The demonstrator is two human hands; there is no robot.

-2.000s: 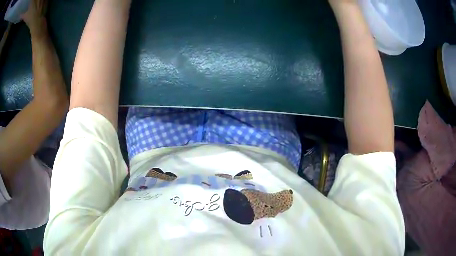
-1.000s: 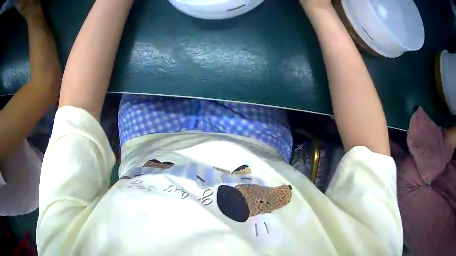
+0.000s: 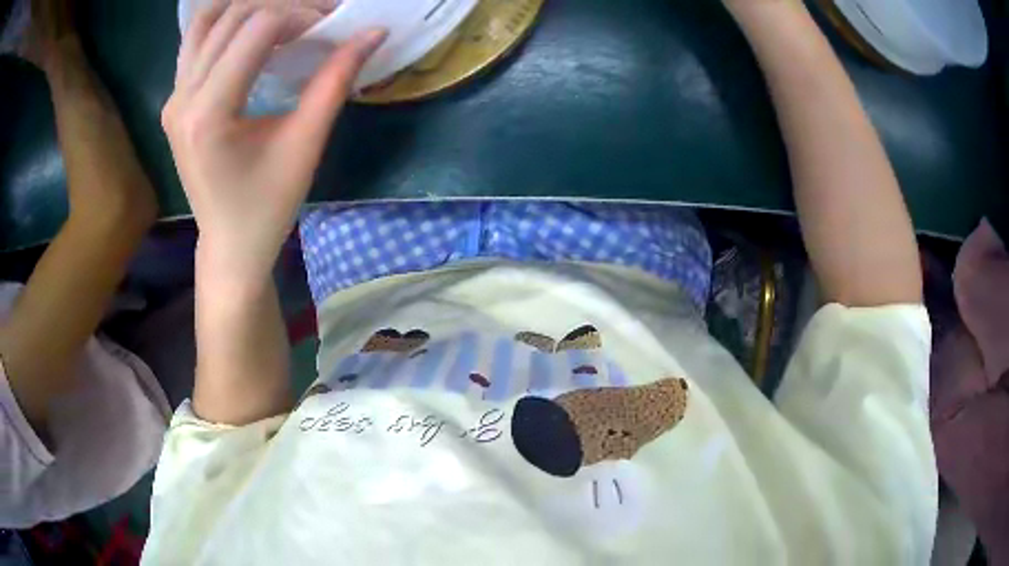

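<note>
My left hand is at the top left, with its thumb and fingers around the rim of a white round part, which is cut off by the top edge. A round yellow-brown base lies on the table, partly under and beside the white part. The inside of the base is mostly hidden. My right forearm reaches up to the top edge; the hand itself is beyond the picture.
The dark green glossy table has its near edge just before my lap. A frosted white tub on a brown base stands at the top right. Another person's arm is at the left, and a pink garment at the right.
My left hand has come into view, holding a white part. The yellow-brown base now shows beside it. The tub at the right sits higher and further right in the picture.
</note>
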